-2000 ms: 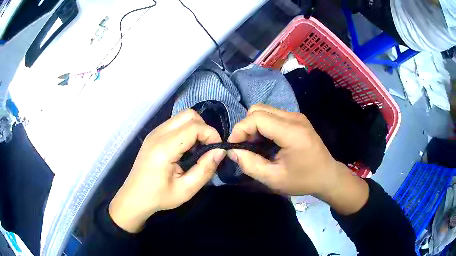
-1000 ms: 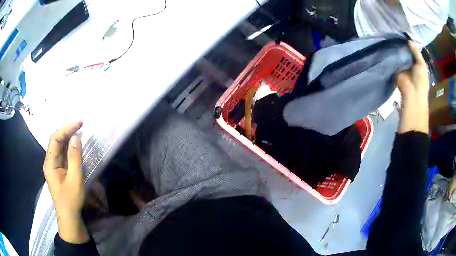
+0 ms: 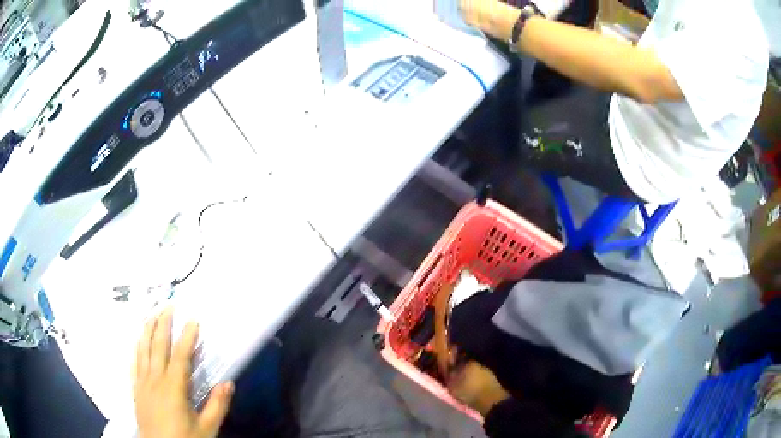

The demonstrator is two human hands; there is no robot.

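Observation:
The red-pink basket (image 3: 417,299) stands on the floor at my right. Black fabric (image 3: 505,364) lies in it, with a grey garment piece (image 3: 569,321) spread on top and over the far rim. A curved tan strip (image 3: 442,321) stands up inside the basket's left part. My right hand (image 3: 475,387) reaches into the basket at the strip's lower end. Its fingers are dark and blurred, so I cannot tell if they hold anything. My left hand (image 3: 175,381) is open, fingers spread, over the front edge of the white machine table, and holds nothing.
The white machine table (image 3: 283,171) fills the upper left, with a sewing machine's black control panel (image 3: 171,94) and a thin dark cable (image 3: 202,231). Another person in a white top (image 3: 685,103) is at the upper right, by a blue stool (image 3: 604,224). A blue basket (image 3: 724,402) is at the lower right.
The grey piece, held up by my right hand a second ago, now lies on the basket's contents. My right hand has moved down into the basket. The view has shifted, showing more table and another person.

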